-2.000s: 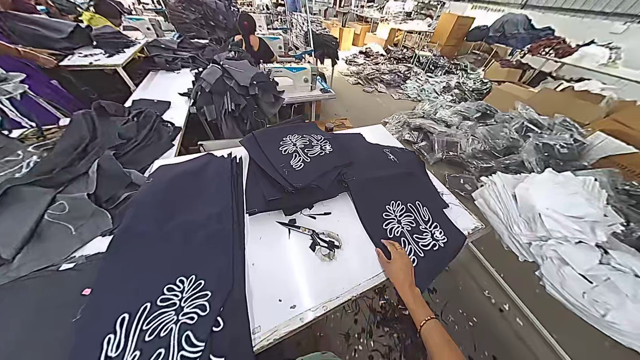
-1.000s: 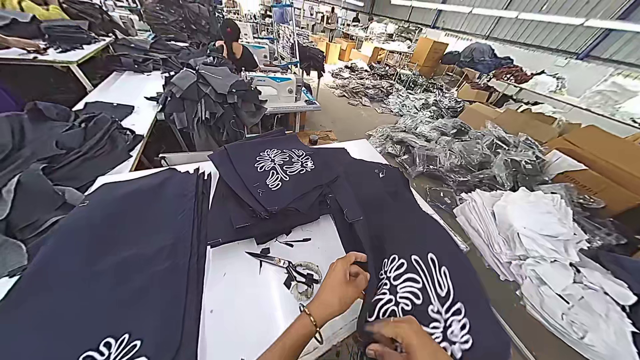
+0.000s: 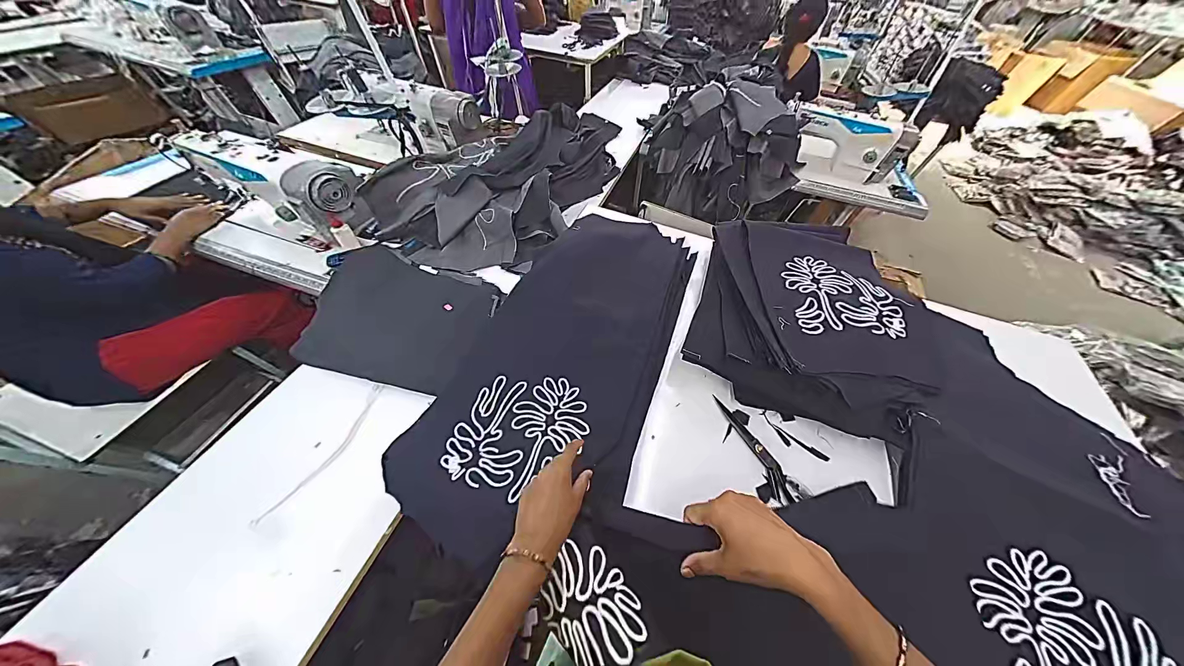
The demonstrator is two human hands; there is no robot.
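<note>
My left hand lies at the near right edge of a white-embroidered motif on a stack of dark navy fabric panels; whether it grips cloth is unclear. My right hand pinches the upper edge of another dark fabric panel, which hangs between my hands in front of the table, with part of a white motif showing. Scissors lie on the white tabletop beyond my right hand, their handles partly covered by cloth. Behind them is a second pile of embroidered panels. More embroidered cloth spreads at right.
A plain dark cloth piece lies on the white table at left. Grey cloth is heaped behind. A person sits at a sewing machine on the left. Dark scraps lie near the scissors.
The view has turned left. Both hands have moved from the cloth right of the scissors to the near side of the left stack, and a panel now hangs between them.
</note>
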